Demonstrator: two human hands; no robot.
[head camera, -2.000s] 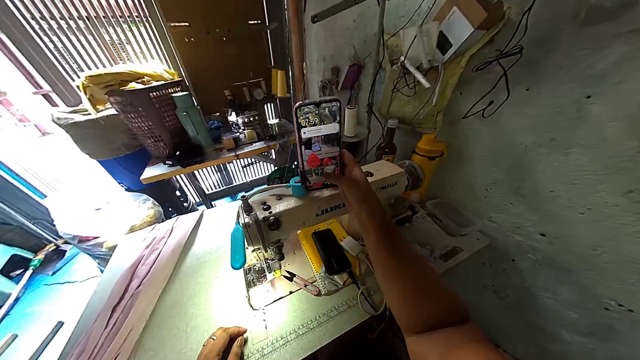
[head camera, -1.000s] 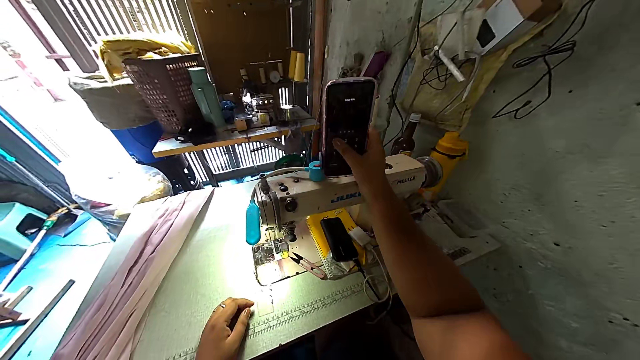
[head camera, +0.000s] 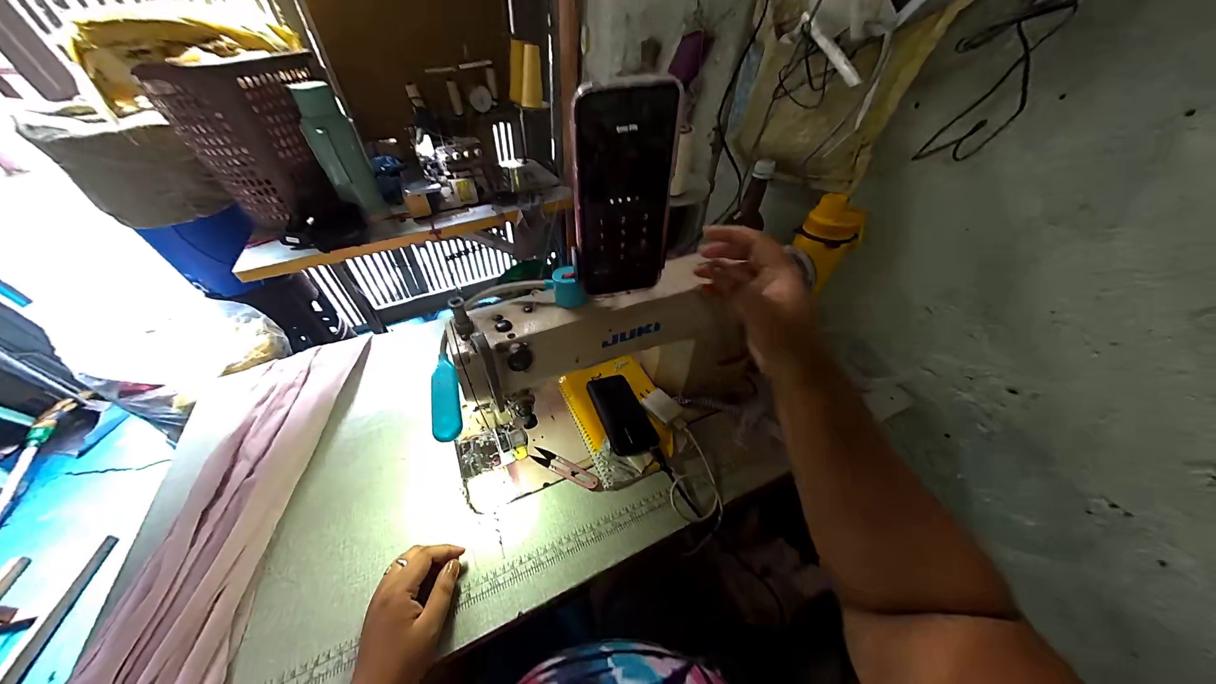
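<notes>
A smartphone (head camera: 627, 185) stands upright on top of a white Juki sewing machine (head camera: 589, 337), its dark screen showing a keypad. Just right of the phone my right hand (head camera: 760, 290) is raised, fingers loosely bent and slightly blurred, holding nothing. My left hand (head camera: 408, 608) rests on the table's front part beside the printed ruler (head camera: 560, 551), fingers curled and empty, a ring on one finger. Thread snips (head camera: 567, 469) lie near the needle area. A black power bank or phone (head camera: 622, 415) with a cable lies on a yellow notebook (head camera: 581, 394). Pink fabric strips (head camera: 237, 484) lie at left.
A teal lamp head (head camera: 446, 399) hangs at the machine's left end. Behind are a wooden shelf (head camera: 399, 235), a plastic basket (head camera: 228, 133) and a green bottle (head camera: 337, 147). A yellow bottle (head camera: 829, 233) stands near the wall at right. A white cable (head camera: 708, 475) loops over the table edge.
My right hand has moved off the phone to its right. The phone screen went from a bright picture to a dark keypad display. My left hand stays on the table.
</notes>
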